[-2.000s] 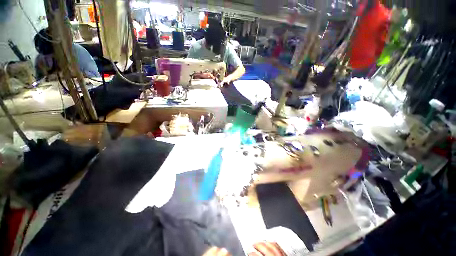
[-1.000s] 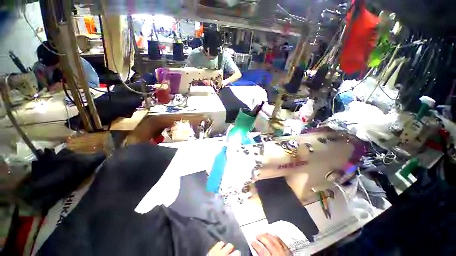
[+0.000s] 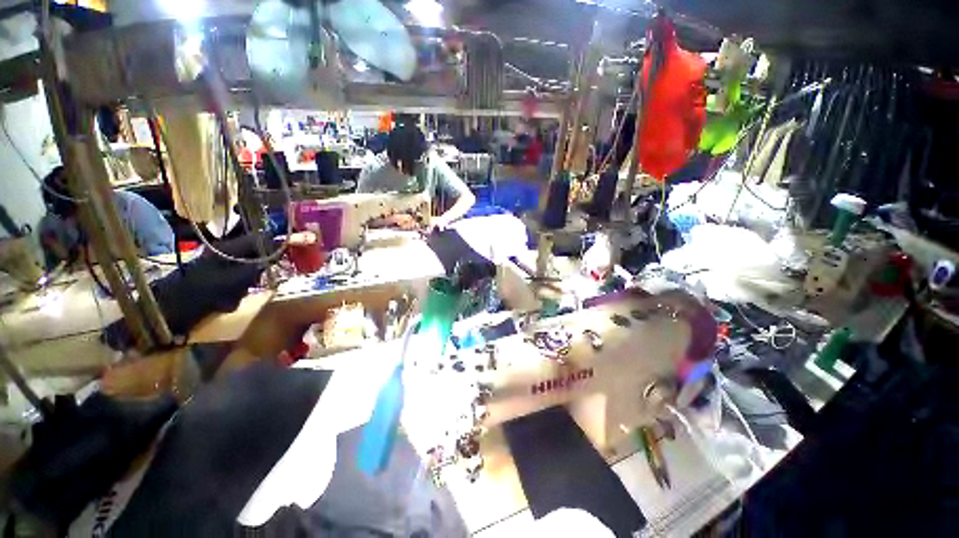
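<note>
Large dark garment panels (image 3: 226, 441) lie on the white table, left of the needle area. A greyer part of the cloth (image 3: 384, 494) reaches the head's left end. The cream-white sewing machine (image 3: 563, 384) stands in the middle with "HIKARI" on it. A small black cut panel (image 3: 568, 471) lies flat under the machine arm. A blue paddle shape (image 3: 381, 420) hangs above the cloth. Neither hand shows; both are out of the picture past the bottom edge.
A green holder (image 3: 440, 305) stands behind the needle end. Snips (image 3: 654, 457) lie right of the black panel. A dark cloth bundle (image 3: 79, 452) is at far left. A person (image 3: 415, 179) sits at a machine behind; another person (image 3: 116, 221) is at left. A red bag (image 3: 673, 110) hangs above.
The view has tilted up and turned right, so the machine sits lower and further left. Both hands, earlier at the bottom edge on the cloth and table, have left the picture.
</note>
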